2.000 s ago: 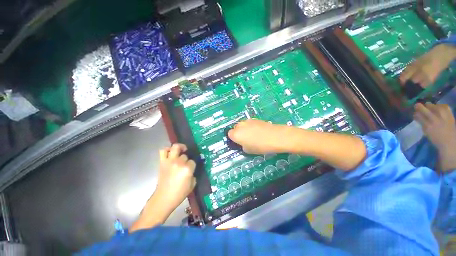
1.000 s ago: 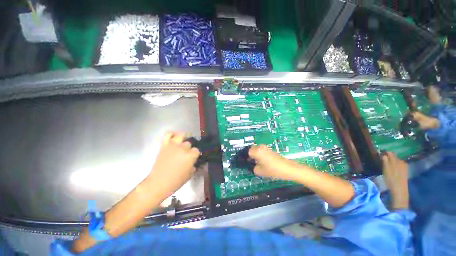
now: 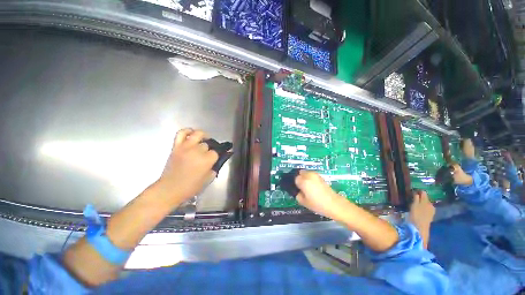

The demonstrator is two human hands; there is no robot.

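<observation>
A large green circuit board [image 3: 354,155] lies in a black carrier with red-brown side bars [image 3: 256,144]. My left hand [image 3: 193,158] is over the bare metal left of the carrier, with black material at its fingertips. I cannot tell whether this is finger covers or a held piece. My right hand [image 3: 315,193] is over the board's near left part, palm down, with a similar dark shape [image 3: 289,181] at its fingertips. What lies under those fingertips is hidden.
Trays of white pieces [image 3: 198,7], blue-purple cylinders [image 3: 253,23] and small blue parts [image 3: 309,55] stand behind the rail [image 3: 213,49]. Another board [image 3: 423,152] lies to the right, with other people's hands [image 3: 422,210] over it. White sheet material [image 3: 198,70] lies at the metal's back edge.
The view has turned and shifted right. My left hand has moved from the carrier's left bar to the metal beside it. My right hand is now nearer the board's front left part.
</observation>
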